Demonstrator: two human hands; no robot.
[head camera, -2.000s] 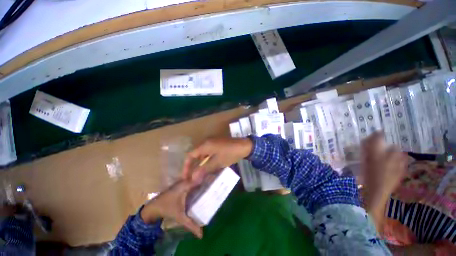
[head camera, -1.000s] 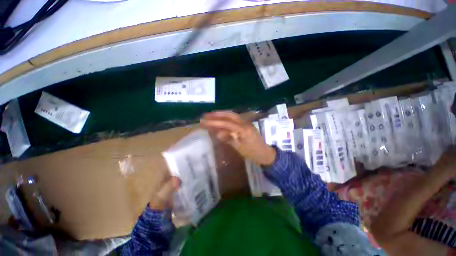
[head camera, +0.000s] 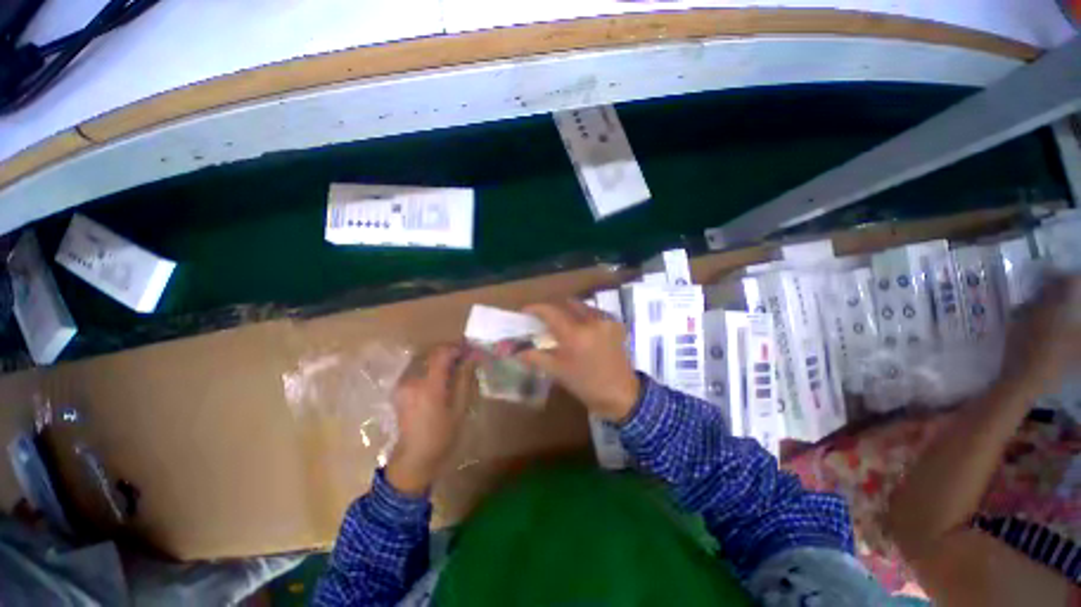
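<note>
A white box is held between my two hands over the cardboard, seen mostly by one pale end. Clear, shiny film shows just below it; how far it covers the box cannot be told. My left hand pinches at the left side with its fingertips. My right hand grips the right side. A loose clear bag lies crinkled on the cardboard, left of my left hand.
White boxes lie on the dark green belt behind. Several boxes stand in a row at right, some under film. Another person's arm reaches there. A grey brace slants at upper right. Small wrapped items lie far left.
The bagged box that was held flat by my left hand is out of view or turned end-on. My right hand has come down to grip. The belt boxes have shifted left.
</note>
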